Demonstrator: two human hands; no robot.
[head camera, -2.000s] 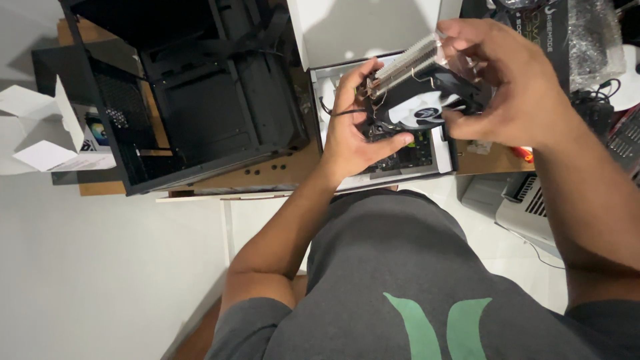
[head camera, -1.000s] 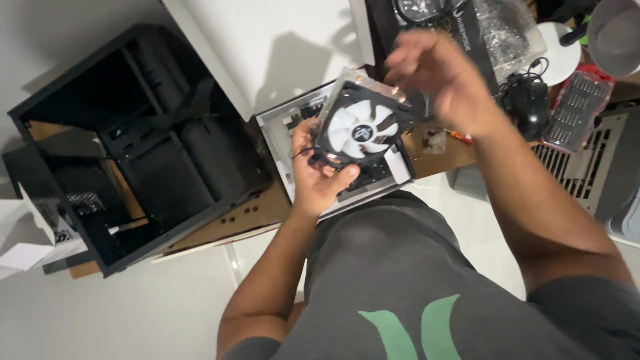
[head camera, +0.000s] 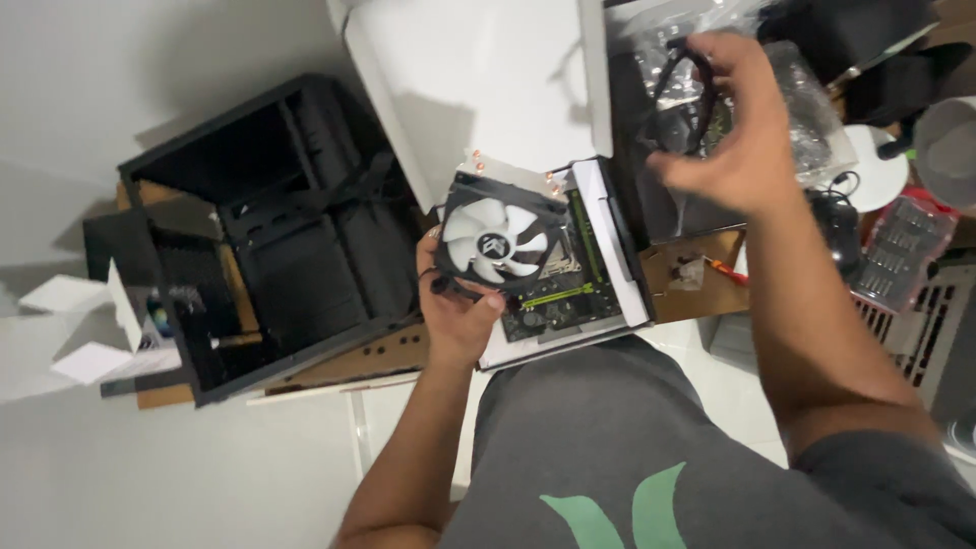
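My left hand (head camera: 457, 313) holds a CPU cooler with a black-framed fan (head camera: 492, 240) by its lower left edge. The fan has white blades and faces up; metal fins and copper pipe tips show at its top edge. It hangs over a motherboard (head camera: 560, 305) lying in an open box (head camera: 621, 252), and hides part of the board. My right hand (head camera: 732, 130) is raised at the upper right, thumb and fingers curved apart around a dark ring-shaped thing (head camera: 705, 99). Whether it grips that ring or hovers above it, I cannot tell.
An open black computer case (head camera: 290, 267) stands left, with a small white open carton (head camera: 76, 328) beyond it. The box's white lid (head camera: 488, 76) stands up behind. On the right lie clear plastic packaging (head camera: 812, 114), an orange-handled screwdriver (head camera: 728, 271), a black mouse (head camera: 835, 225) and a bit set (head camera: 900, 248).
My right hand has left the cooler and moved to the upper right, over the dark ring and packaging. My left hand keeps the cooler, whose fan has turned face up.
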